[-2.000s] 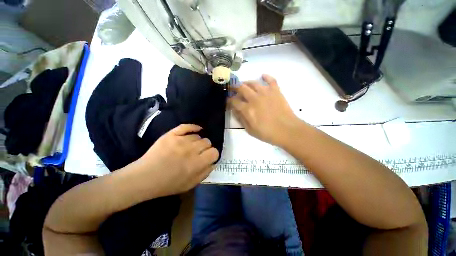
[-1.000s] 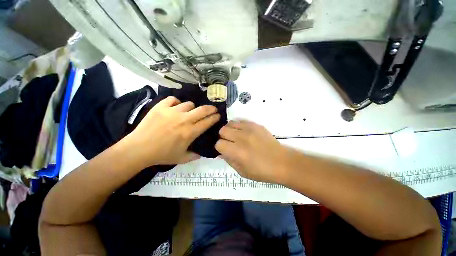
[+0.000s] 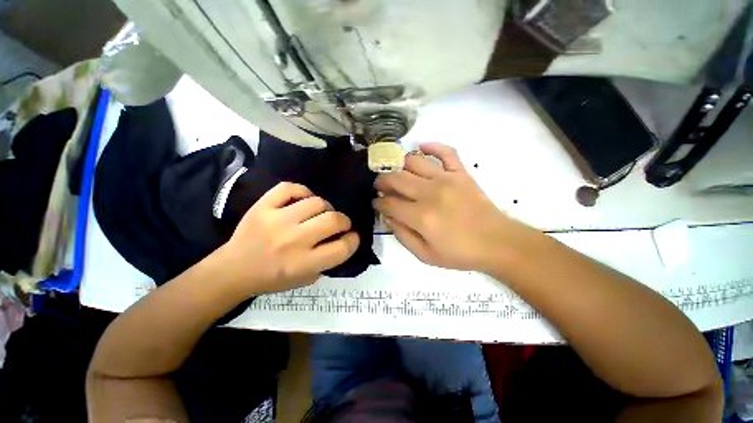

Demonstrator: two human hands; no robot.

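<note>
A black cloth workpiece (image 3: 157,198) lies bunched on the white table, left of and under the machine's tension knob (image 3: 385,157). A small white label (image 3: 228,192) shows on it. My left hand (image 3: 289,235) lies on the cloth with fingers curled, pressing it near its front right part. My right hand (image 3: 438,202) is at the cloth's right edge, just below and right of the knob, its fingertips touching the edge. Whether they pinch it is hard to tell. The needle and presser foot are hidden.
The off-white machine head (image 3: 330,49) fills the top. A black phone or wallet (image 3: 590,124) with a round charm (image 3: 587,195) lies at right, beside a black slotted arm (image 3: 702,132). A blue basket (image 3: 89,198) with cloth stands at left. A printed ruler (image 3: 413,306) runs along the front edge.
My right hand has moved up from the cloth's front right edge to beside the knob. My left hand has moved slightly down and left on the cloth. The camera view has shifted.
</note>
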